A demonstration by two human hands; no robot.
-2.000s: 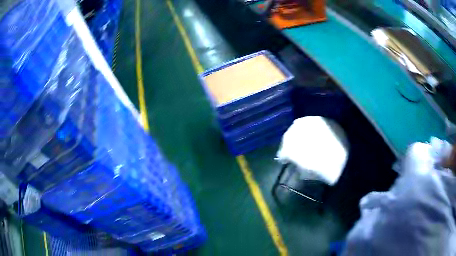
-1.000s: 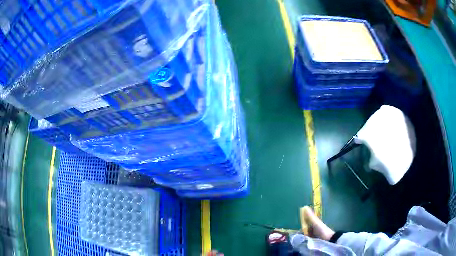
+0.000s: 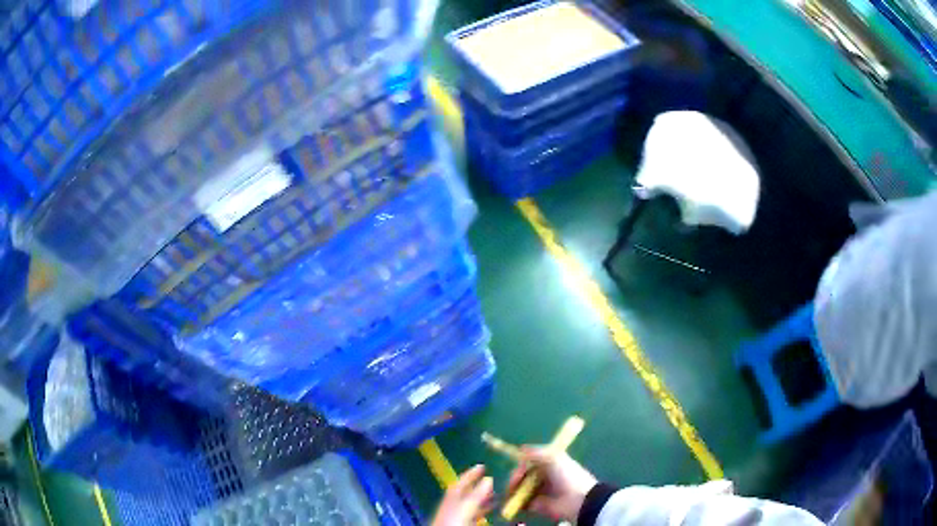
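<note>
My right hand [image 3: 552, 483], with a dark cuff, is low in the view over the green floor. It is closed on a yellowish strip or stick [image 3: 567, 434]; a thinner tan end also sticks out to its left. My left hand [image 3: 465, 500] is just left of it, blurred and cut off by the bottom edge, so its grip is unclear. Tall stacked blue perforated crates [image 3: 339, 257], wrapped in clear plastic with a white label [image 3: 242, 193], stand in front on the left.
Smaller blue crates [image 3: 545, 139] with a pale top sheet stand beyond the yellow floor line. A white-covered stool [image 3: 699, 170] is near the teal bench [image 3: 822, 92]. A person's pale sleeve [image 3: 884, 298] and a blue stool [image 3: 786, 375] are right. A clear pocketed tray [image 3: 298, 501] is lower left.
The view has turned and shifted. My right hand is further left in view, with the yellowish strip clearer in it. My left hand shows more beside it.
</note>
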